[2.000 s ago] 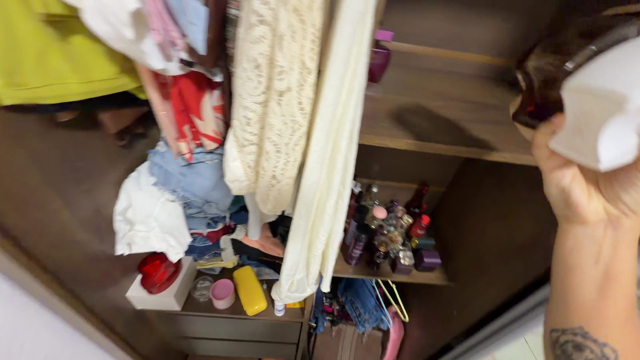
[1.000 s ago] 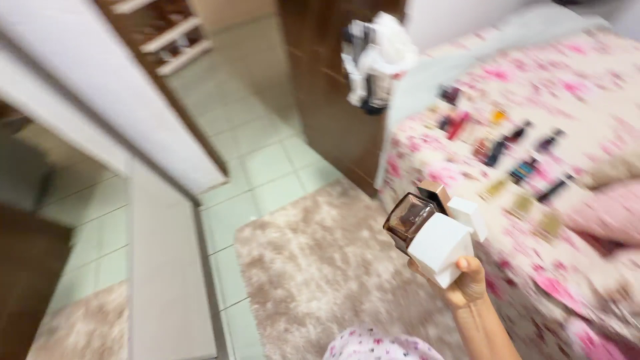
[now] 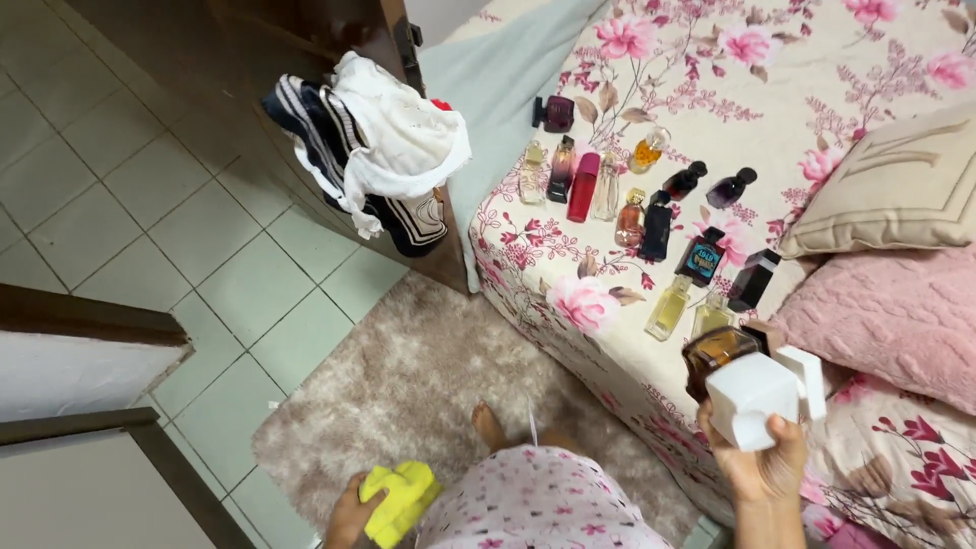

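Note:
My right hand (image 3: 759,461) grips a white bottle (image 3: 755,400) together with a brown glass perfume bottle (image 3: 717,354), over the near edge of the bed. A white cap-like block (image 3: 802,381) shows beside them. Low in the view, my left hand (image 3: 354,507) holds a folded yellow cloth (image 3: 400,499) above the rug. Several perfume bottles lie on the floral bedspread, among them a red one (image 3: 583,187), a yellow glass one (image 3: 669,308), a black one (image 3: 656,226), an amber one (image 3: 648,150) and a dark purple one (image 3: 558,113).
A beige cushion (image 3: 892,183) and a pink cushion (image 3: 892,320) lie on the bed's right side. White and dark clothes (image 3: 396,145) hang on the brown door (image 3: 305,30). A shaggy rug (image 3: 366,358) covers part of the tiled floor (image 3: 221,252), beside the bed.
The view has turned from the open wardrobe to the bed. My right hand still holds the white and brown bottles. My left hand with the yellow cloth has come into view.

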